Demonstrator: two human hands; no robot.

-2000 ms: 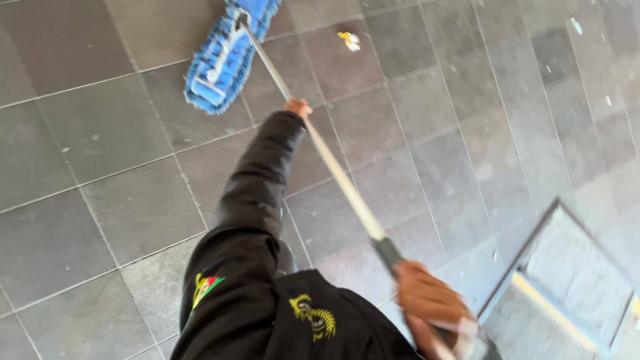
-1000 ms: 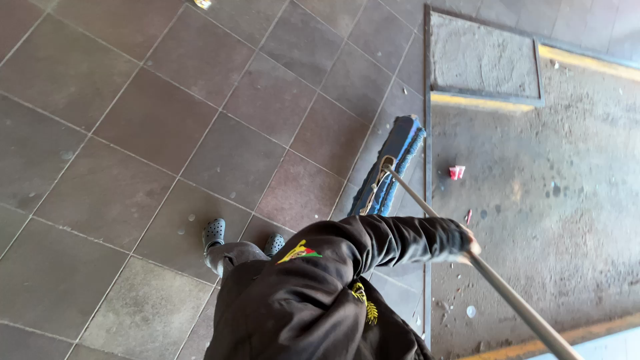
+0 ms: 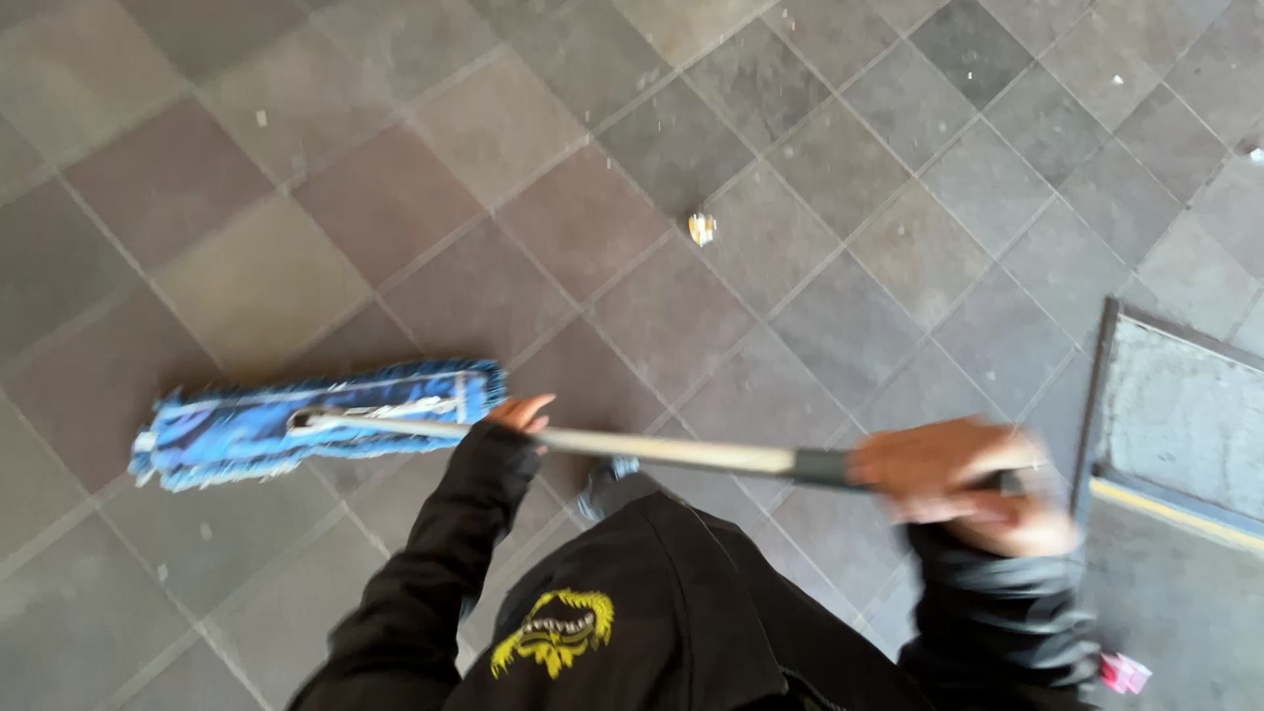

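Note:
A blue dust mop head with a fringed edge (image 3: 395, 383) lies on the tiled floor at the left. Its pale handle (image 3: 671, 449) runs right across the view, level with my waist. Around the lower part of the handle, close to the mop head, is my left hand (image 3: 523, 415), with some fingers extended. My right hand (image 3: 963, 484), blurred, is closed on the dark grip at the handle's upper end. Part of a shoe (image 3: 607, 484) shows beneath the handle.
A small yellow and white piece of litter (image 3: 702, 229) lies on the tiles, with small scraps farther off. At the right is a metal-edged recess (image 3: 1094, 395) with a yellow stripe. Pink litter (image 3: 1124, 672) lies at the lower right.
The mop head, beside the metal edge one second ago, now lies on the tiles at the left of the view. The view itself has turned a lot.

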